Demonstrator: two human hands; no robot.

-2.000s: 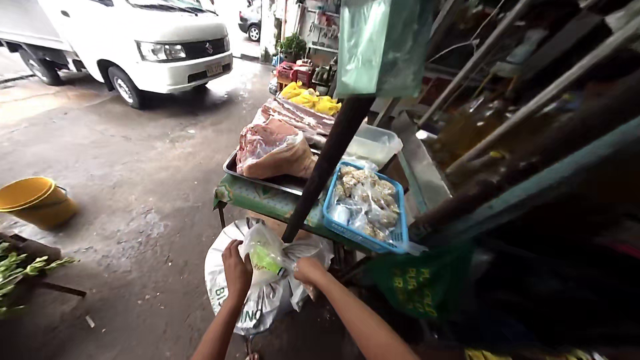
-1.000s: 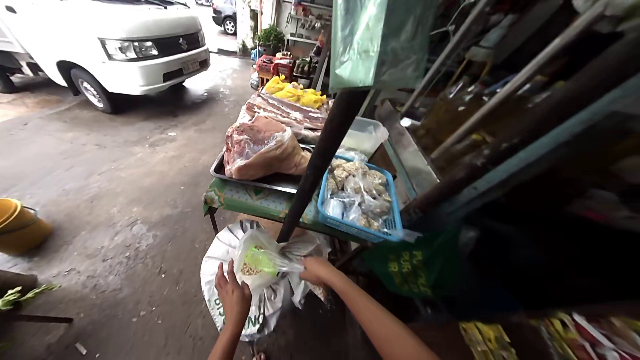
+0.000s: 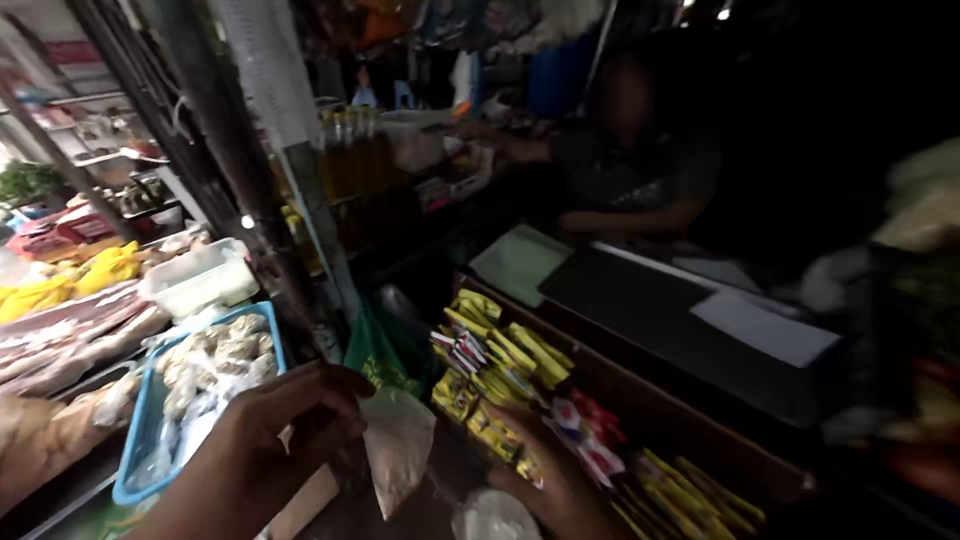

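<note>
My left hand point(image 3: 281, 442) holds the top of a small clear plastic bag point(image 3: 397, 446) between thumb and fingers; pale contents fill the bag. To its right is my right hand point(image 3: 547, 472), beside yellow sachets point(image 3: 487, 420) in a wooden tray; blur hides whether its fingers touch anything. A whitish, translucent round thing point(image 3: 495, 516) lies low between the hands. Left of my left hand, a blue plastic basket point(image 3: 127, 465) contains bagged pale goods.
Dark posts point(image 3: 240, 150) rise beside the basket. Meat point(image 3: 67, 337) and a clear plastic tub point(image 3: 199, 277) sit at left. A green bag point(image 3: 382, 352) hangs near the tray point(image 3: 675, 397). Across a dark counter is a person point(image 3: 637, 165), near bottles point(image 3: 349, 127).
The view has swung far right, from the stall front to the sachet tray. My hands have left the larger plastic bag above the white sack; my left hand now holds a small bag.
</note>
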